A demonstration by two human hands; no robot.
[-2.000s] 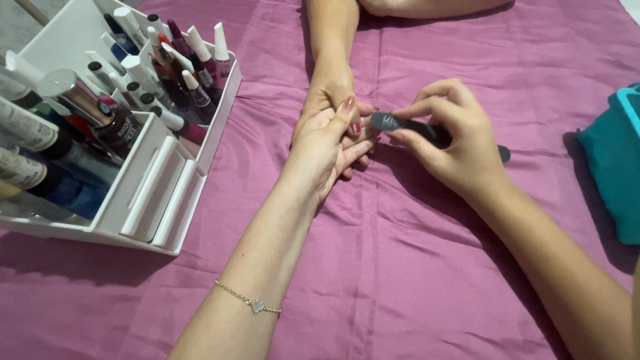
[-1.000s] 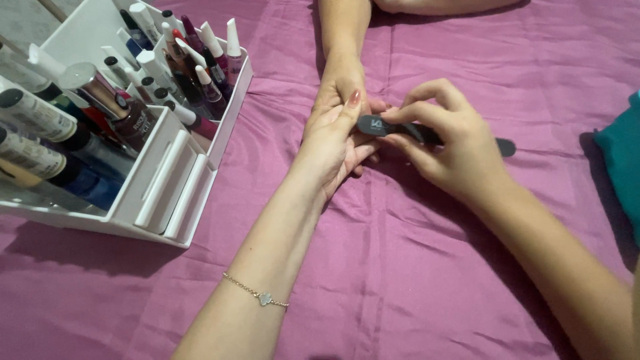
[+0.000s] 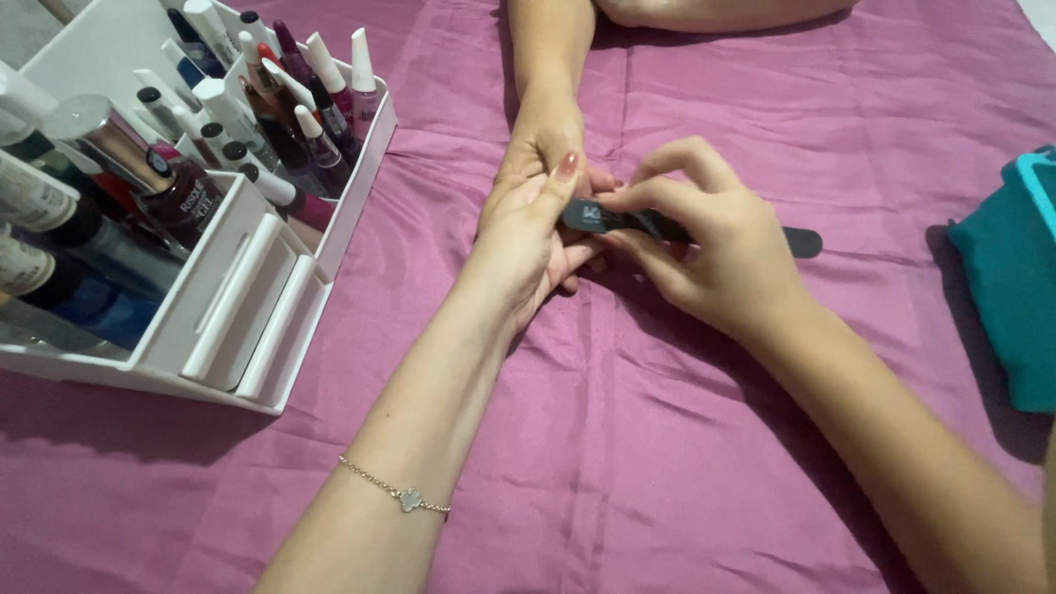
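Note:
My left hand [image 3: 528, 223], with a bracelet at the wrist and a reddish painted thumbnail, holds another person's hand [image 3: 540, 148] that reaches in from the top. Pinched between the fingers and thumb of my right hand [image 3: 714, 231] is a dark nail file [image 3: 802, 242]. One rounded end of the file lies beside my left thumb, over the other person's fingers; its far end sticks out to the right beyond my palm. Which nail the file touches is hidden by my fingers.
At the left stands a white plastic organizer [image 3: 363, 186] with small drawers, full of nail polish bottles [image 3: 177, 190]. A teal container [image 3: 1002, 280] is at the right edge. The person's other forearm [image 3: 726, 10] rests at the top on a wrinkled pink cloth [image 3: 660, 462].
The view has shifted slightly. My left hand keeps its hold on the person's hand, and the file stays in my right hand, with its near end now closer to my left thumb.

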